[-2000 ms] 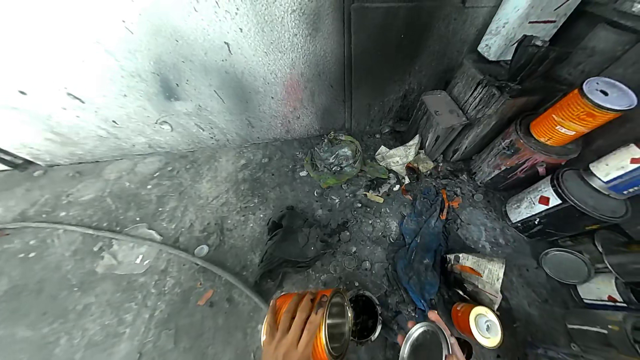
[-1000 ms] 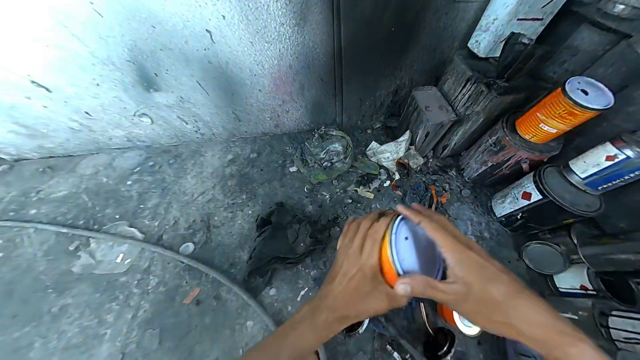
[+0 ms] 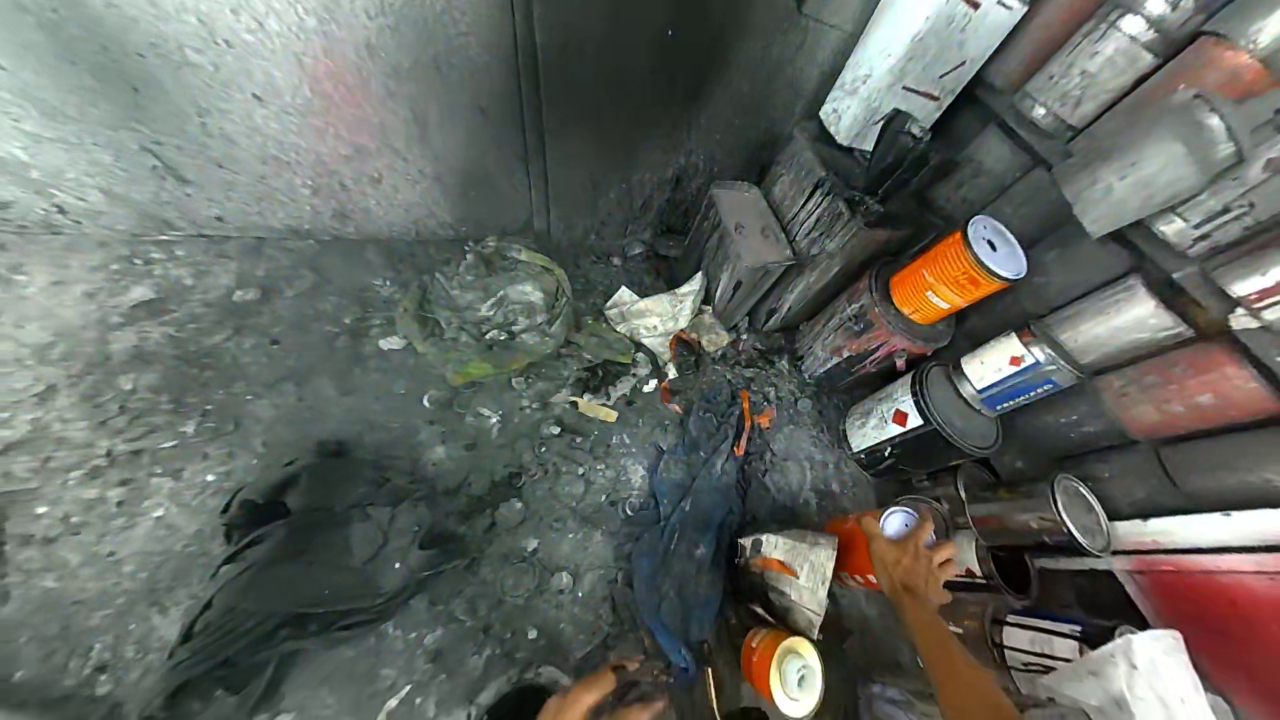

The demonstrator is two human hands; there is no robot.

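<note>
My right hand is at the lower right, its fingers around the lid end of an orange-red can that stands among other cans. My left hand shows only in part at the bottom edge; whether it holds anything is hidden. Between the hands, an orange can with a cream-coloured top stands on the floor. Above it lies a crumpled piece of printed paper, beside a dark blue cloth. A dark round opening is next to my left hand.
Paint cans and racks of stained tins line the right side, with an orange can on top of one stained tin. A black cloth, a crumpled plastic bag and dark blocks lie near the wall.
One second ago both my hands were together around a can; now they are apart. My right hand has moved right to the cans, my left to the bottom edge. The view has shifted right.
</note>
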